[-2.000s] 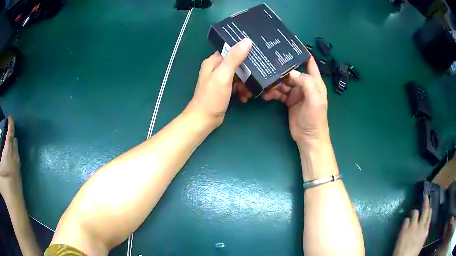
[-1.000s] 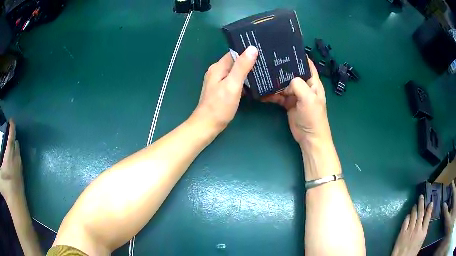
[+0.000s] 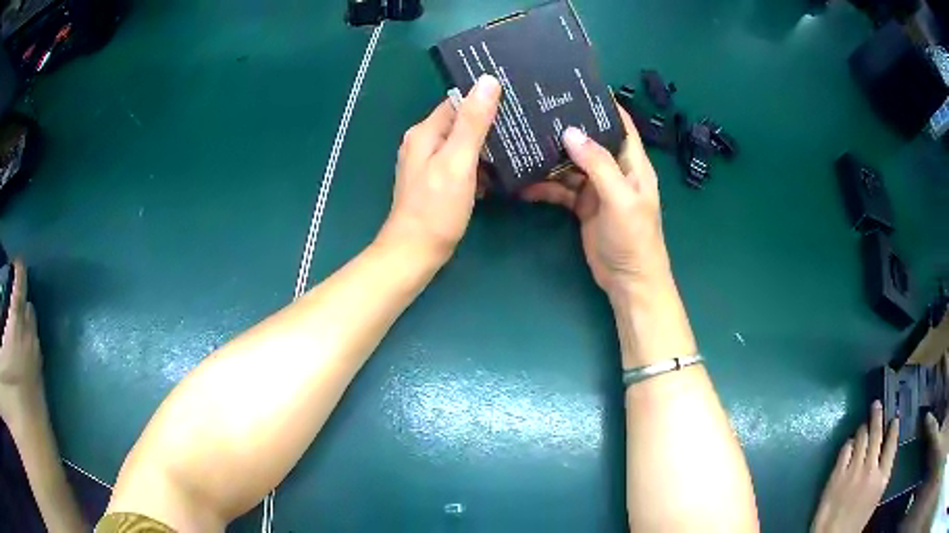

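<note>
A black, flat retail box (image 3: 533,85) with white printed text is held up over the bench, tilted, its printed face towards me. My left hand (image 3: 442,172) grips its left side, thumb on the text. My right hand (image 3: 614,203) holds its lower right corner, thumb on the face and fingers underneath. A small piece of a whitish label shows at the box's left side by my left hand. The underside of the box is hidden.
Small black accessories (image 3: 695,146) lie loose right of the box. Two black inserts (image 3: 887,277) lie at the right. Another person's hands hold an open box (image 3: 908,398) at the lower right. Another hand (image 3: 16,338) is at the left edge. Black feet (image 3: 383,10) stand at the top.
The box has turned and tilted in my hands and moved slightly left. My right thumb has come onto the printed face. At the lower right, the neighbour's hands and box have shifted.
</note>
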